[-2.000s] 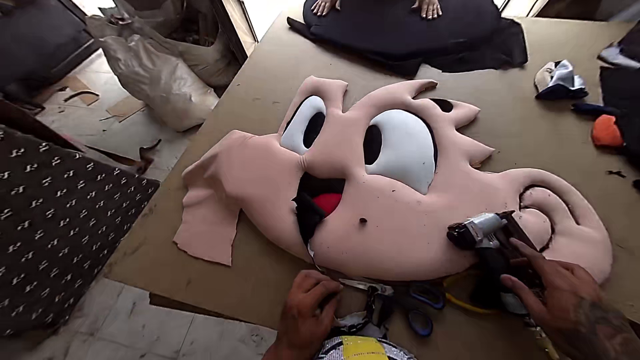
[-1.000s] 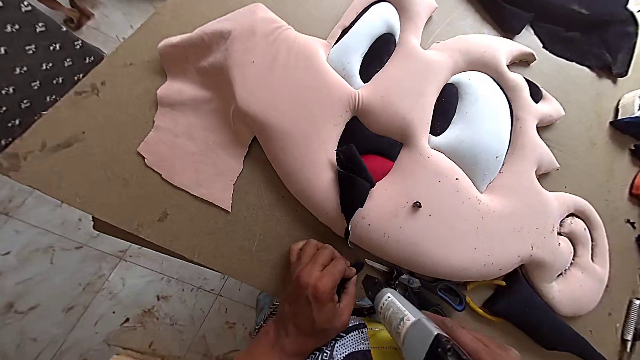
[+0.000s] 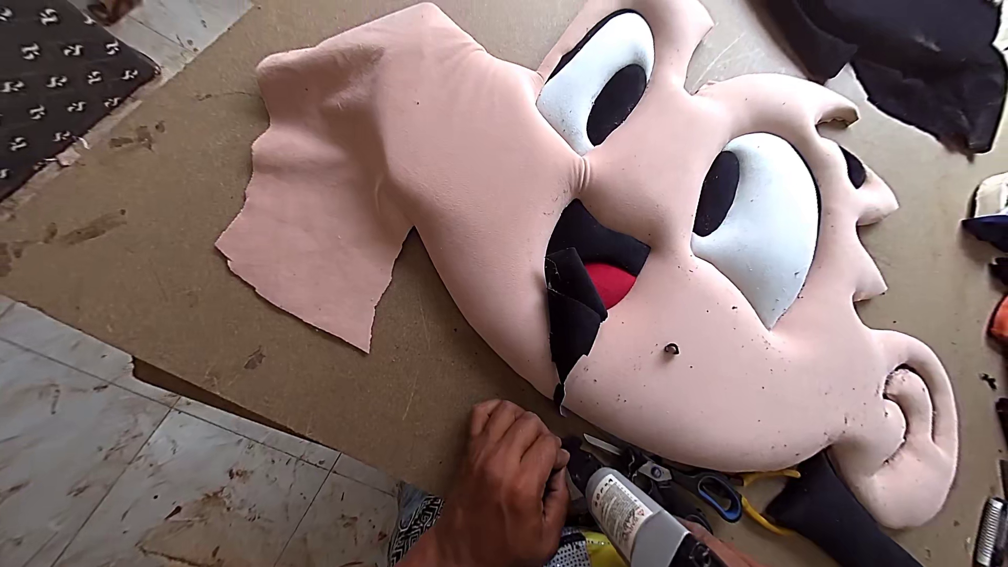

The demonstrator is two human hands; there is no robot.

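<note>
A padded, fabric-covered cartoon face (image 3: 504,205) in pale pink lies on the board, with white and black eyes, an ear and a red tongue (image 3: 611,283). Loose black fabric (image 3: 575,315) hangs over the edge of its mouth. Below the chin, my left hand (image 3: 516,465) is closed in a fist; a small dark piece shows at its fingers, too unclear to name. My right hand (image 3: 717,545), mostly cut off by the bottom edge, holds a grey power tool (image 3: 630,512) with a label, perhaps a stapler. The tool's front end is beside my left hand.
Scissors (image 3: 718,496) and yellow-handled pliers (image 3: 760,512) lie just under the face's lower edge, by a dark cloth (image 3: 835,512). Black fabric (image 3: 929,71) is at the upper right. A large brown board (image 3: 157,189) carries everything, its edge above a tiled floor (image 3: 102,465).
Two seconds ago the tool was by the ear; now it is beside my left hand. The view has tilted down and closer. The other person's hands at the top have left view.
</note>
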